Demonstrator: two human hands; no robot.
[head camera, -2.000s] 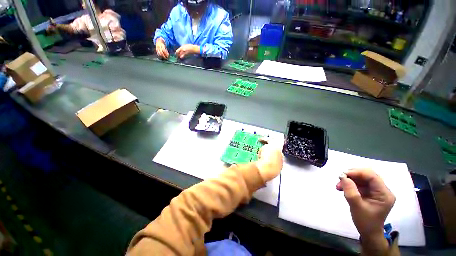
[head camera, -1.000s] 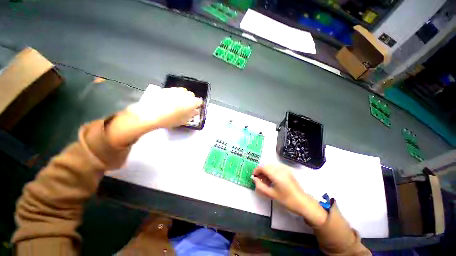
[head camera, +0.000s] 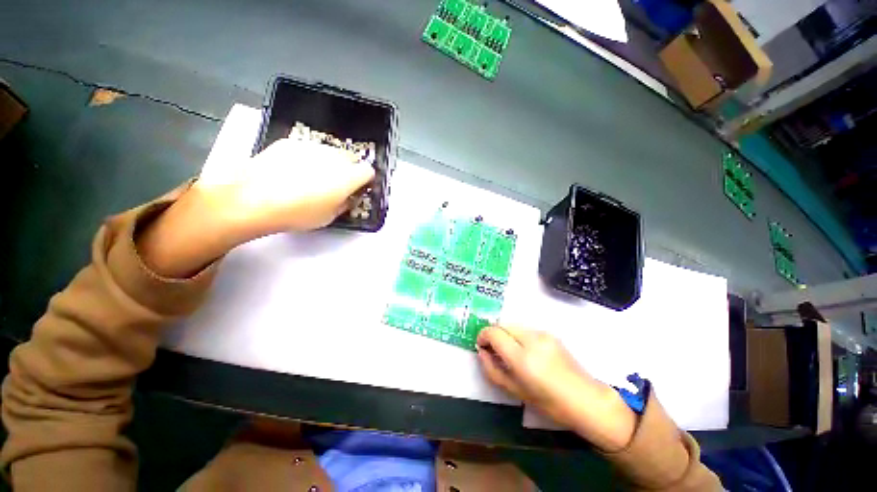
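A green circuit board panel (head camera: 450, 279) lies on white paper (head camera: 288, 307) in front of me. My left hand (head camera: 298, 183) is in the left black bin (head camera: 332, 101), over small cream components (head camera: 361, 207); its fingertips are hidden among them, so I cannot tell if it grips one. My right hand (head camera: 538, 370) is at the panel's lower right corner with thumb and fingers pinched together. Whether it holds a component or the board's edge cannot be seen. A blue band is on my right wrist. The right black bin (head camera: 625, 255) holds small dark components (head camera: 585, 264).
Another green panel (head camera: 468, 38) lies on the dark green belt (head camera: 212, 58) beyond the bins. Two more panels (head camera: 739, 183) lie at the right. Open cardboard boxes stand at the far right (head camera: 707, 62) and near right (head camera: 784, 375).
Since two seconds ago, my left hand has moved from the panel into the left bin, and my right hand has moved left to the panel's lower right corner. The view has tilted down.
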